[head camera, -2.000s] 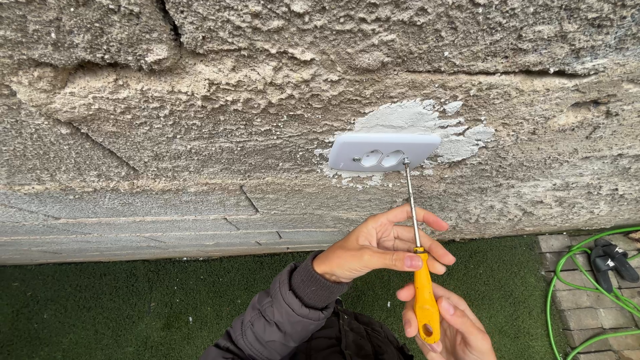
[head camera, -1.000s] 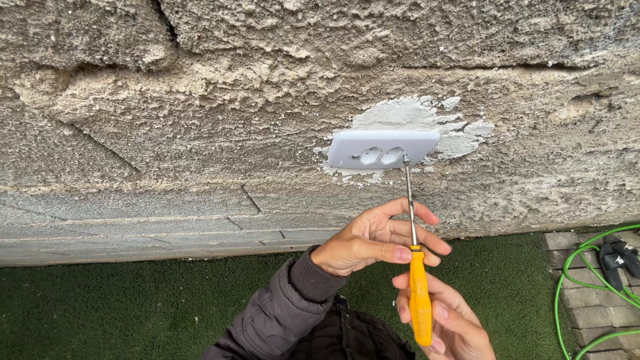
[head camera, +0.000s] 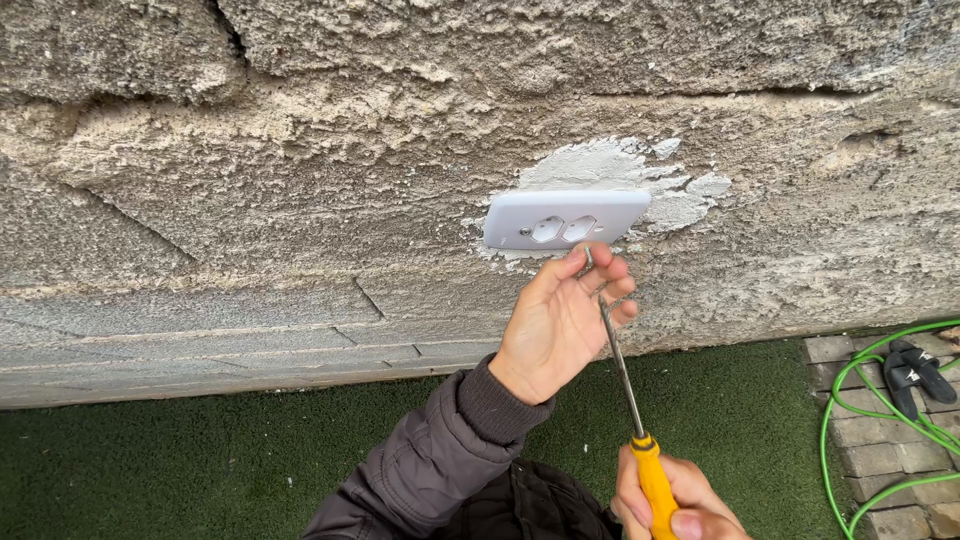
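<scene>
A white double socket cover plate (head camera: 566, 217) is on the rough wall. A screw head (head camera: 525, 232) shows in its left hole; its right hole shows no screw head. My left hand (head camera: 555, 322) is just below the plate, palm up, with a small metal screw (head camera: 587, 259) between thumb and fingertip. My right hand (head camera: 667, 491), at the bottom, grips the yellow handle of a screwdriver (head camera: 654, 480). The screwdriver's tip is beside the left hand's fingers, apart from the plate.
White filler (head camera: 600, 165) surrounds part of the plate. Green artificial turf (head camera: 187, 450) lies along the wall's base. At right, a green hose (head camera: 829, 442) loops over pavers (head camera: 874, 431) beside black slide sandals (head camera: 911, 375).
The screwdriver's tip has come away from the plate's right hole, drawn back by my right hand. My left hand has left the shaft and moved up near the plate, now pinching a screw.
</scene>
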